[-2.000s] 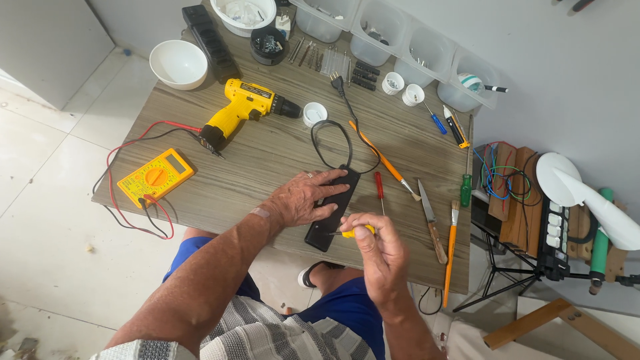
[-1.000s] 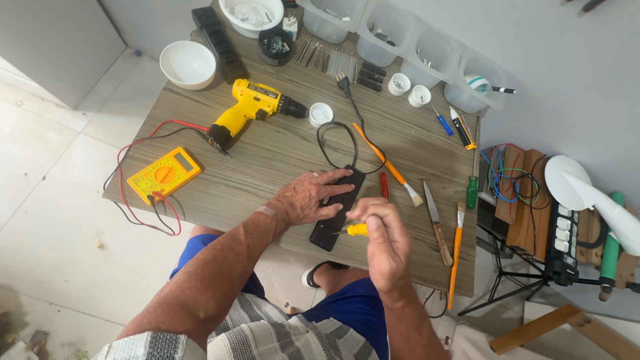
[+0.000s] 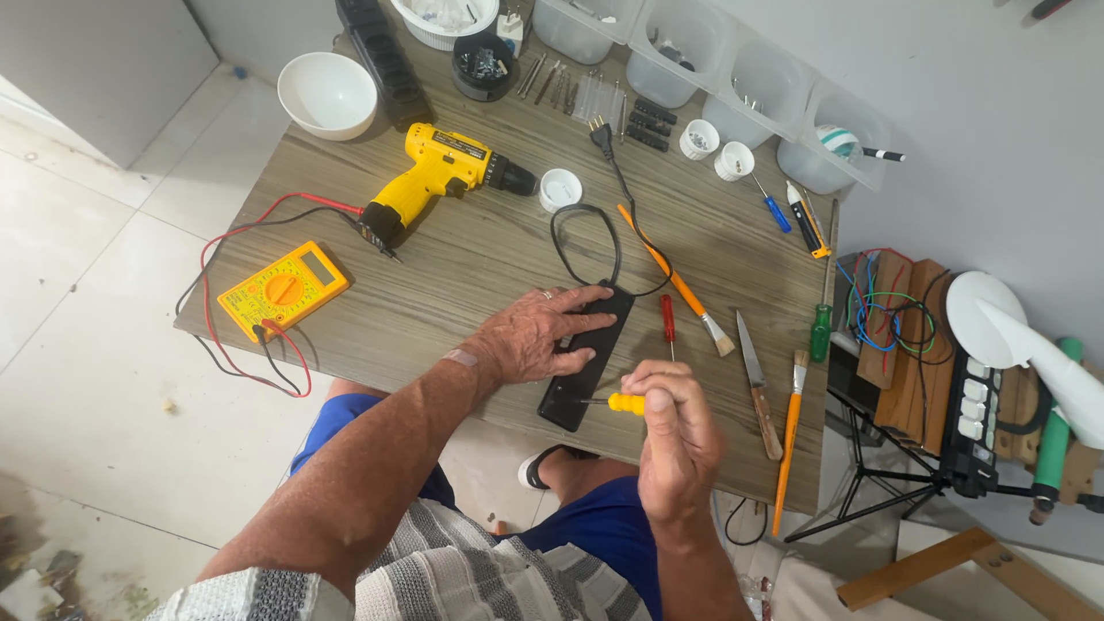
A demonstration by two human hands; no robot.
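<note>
A black power strip (image 3: 589, 366) lies at a slant near the front edge of the wooden table, its cord looping up to a plug (image 3: 601, 138). My left hand (image 3: 539, 332) lies flat across its upper half, fingers spread, pressing it without gripping. In my right hand (image 3: 677, 423) is a screwdriver with a yellow handle (image 3: 626, 403); its shaft points left, with the tip at the lower part of the strip. Whether the tip sits in a screw is too small to tell. A red-handled screwdriver (image 3: 668, 317) lies just right of the strip.
At left are a yellow multimeter (image 3: 283, 291), a yellow cordless drill (image 3: 431, 177) and a white bowl (image 3: 328, 97). Paintbrushes (image 3: 681, 285) and a knife (image 3: 755, 379) lie to the right. Plastic bins (image 3: 755, 99) line the back; a white lamp (image 3: 987, 319) stands beyond the right edge.
</note>
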